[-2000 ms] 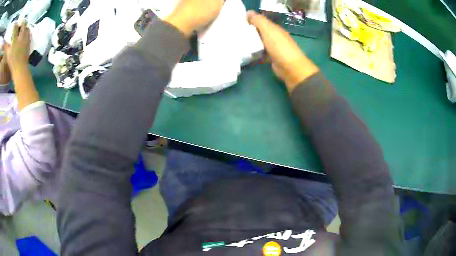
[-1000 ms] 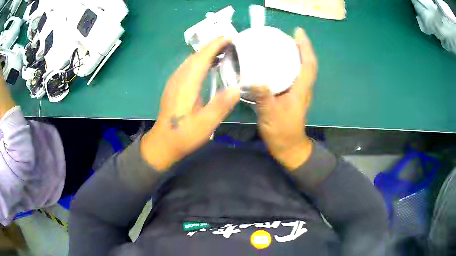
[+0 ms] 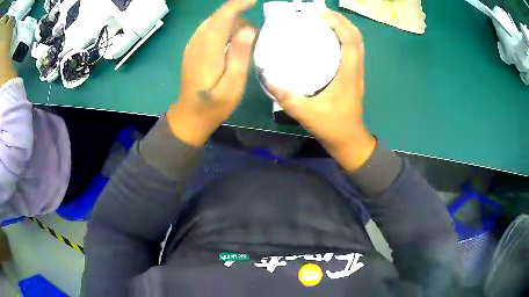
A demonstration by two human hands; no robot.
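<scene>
A white rounded camera body point(image 3: 297, 53) is held above the front edge of the green bench. Its round white face is towards me and a white rectangular end shows at its far side. A small dark part shows below it. My right hand point(image 3: 333, 87) is closed around its right and lower side. My left hand point(image 3: 217, 72) is beside it on the left with fingers apart, and appears not to touch it. The far end of the body is cut off by the top edge of the picture.
Unfinished white cameras point(image 3: 95, 35) with wires showing lie at the left. A tan sheet point(image 3: 394, 13) lies at the far side. White units point(image 3: 510, 37) lie at the far right. A person's pale purple sleeve point(image 3: 29, 145) is at the left. The green bench point(image 3: 429, 98) ends near my waist.
My hands have come back from the far side of the bench with the camera body. Since one second ago, my left hand has moved off the body and opened beside it.
</scene>
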